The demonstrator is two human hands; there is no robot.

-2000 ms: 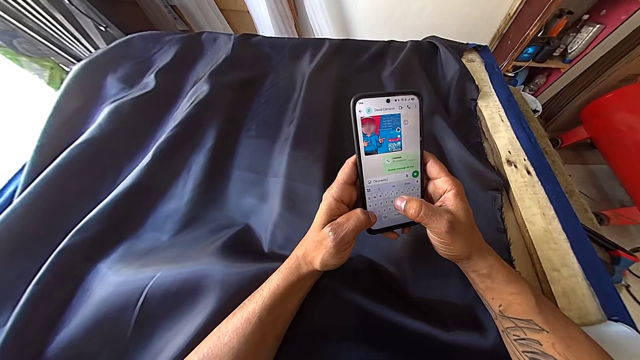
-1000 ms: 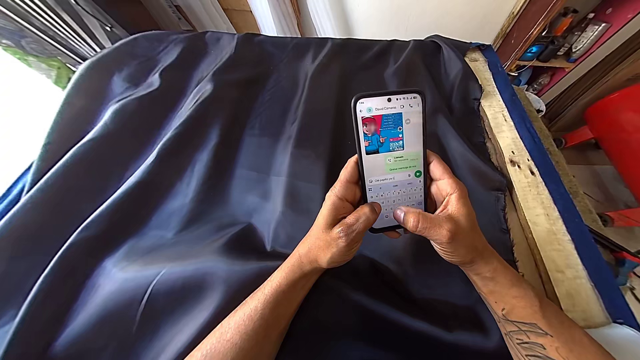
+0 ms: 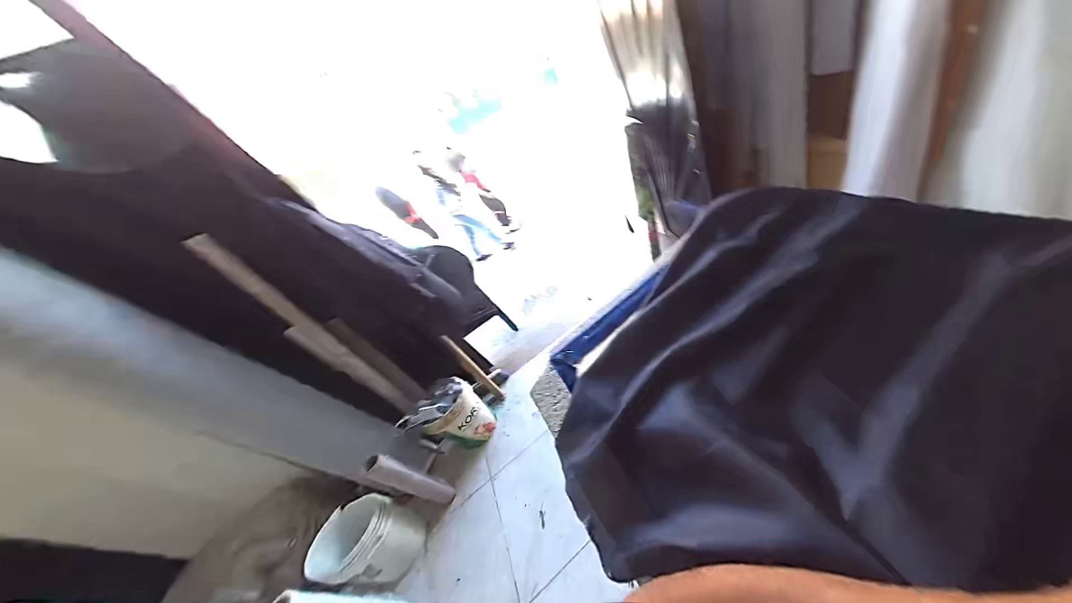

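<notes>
Dark fabric (image 3: 770, 402) lies in folds over a table-like surface, filling the right of the head view. A bare forearm (image 3: 779, 584) crosses the bottom edge in front of this cloth; which arm it belongs to cannot be told. Both my left hand and my right hand are outside the picture, and so is the phone.
On the tiled floor (image 3: 502, 511) stand a bucket (image 3: 368, 540) and a tub of odds and ends (image 3: 469, 416), with a tube (image 3: 410, 479) between them. Wooden strips (image 3: 293, 322) lean at the left. People (image 3: 465, 205) are outside in bright light.
The view has swung far toward the bright opening. Both hands and the phone they held, seen one second ago, are out of the picture.
</notes>
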